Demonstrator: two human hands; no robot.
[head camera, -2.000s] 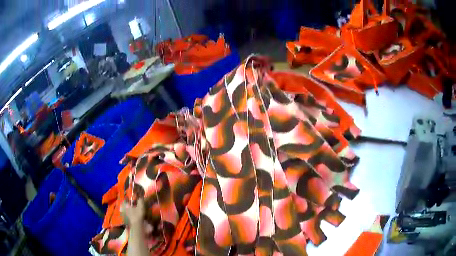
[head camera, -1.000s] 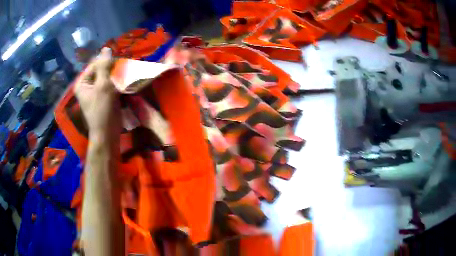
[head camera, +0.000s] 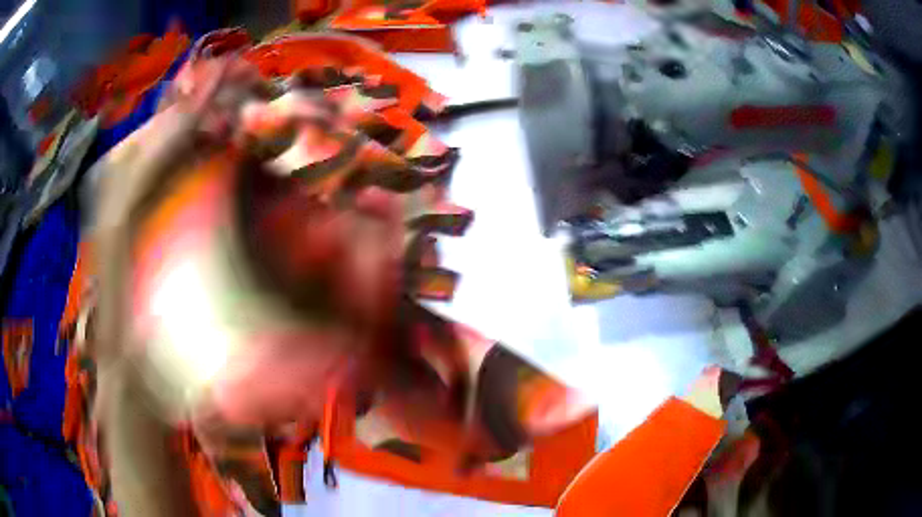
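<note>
My left hand (head camera: 207, 91) is strongly blurred at the upper left, its forearm running up the left side. It grips a patterned panel (head camera: 202, 333) with brown, pink and cream waves, blurred close to the camera. Orange fabric (head camera: 435, 464) with patterned parts lies along the bottom. A plain orange band (head camera: 647, 454) lies at the bottom right. What looks like my right hand (head camera: 736, 470) is at the band's right edge, small, dark and blurred; its grip cannot be told.
The sewing machine (head camera: 698, 71) stands at the upper right, its cylinder arm (head camera: 667, 237) pointing left with a yellow piece (head camera: 594, 285) at the tip. More patterned panels (head camera: 440, 217) are heaped left of it on the white tabletop (head camera: 500, 293). A blue bin (head camera: 40, 273) is far left.
The view has swung right, so the machine shows nearer the middle. The piece raised in my left hand has come closer and fills the left side. A likely right hand now shows at lower right.
</note>
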